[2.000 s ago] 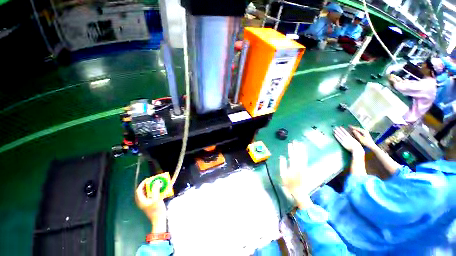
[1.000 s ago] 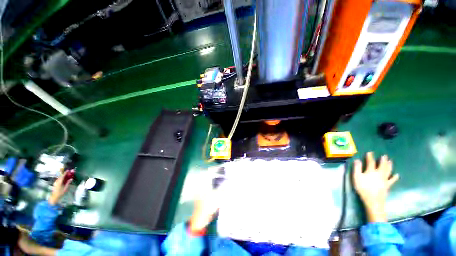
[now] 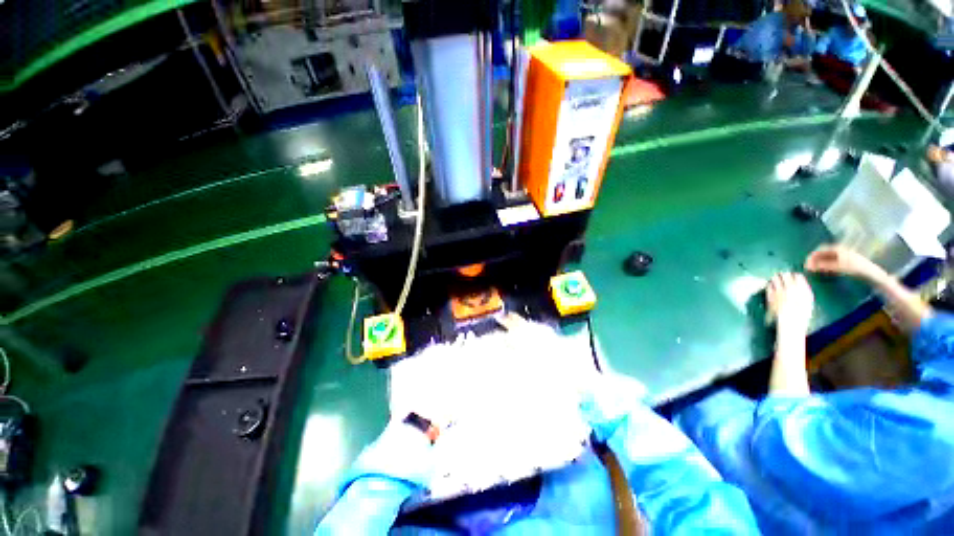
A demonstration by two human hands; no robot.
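The press nest is a small orange block with a dark centre, below the orange upper die. The bright white rectangle lies before the press. My left hand is over its left part, washed out beyond a red wristband; its fingers and any held part cannot be made out. My right hand is at its right edge, also overexposed. The green start buttons, left and right, show uncovered. Round black parts lie in the upper and lower compartments of the black tray.
The press cylinder and orange control box stand behind. A thin hose hangs at the press's left. A black round part lies right of the press. A neighbour's hands and blue sleeves are at the right.
The view has swung back right. My left hand has moved from near the tray onto the white rectangle; my right hand has moved in from the bench. A black part now lies in the tray's lower compartment.
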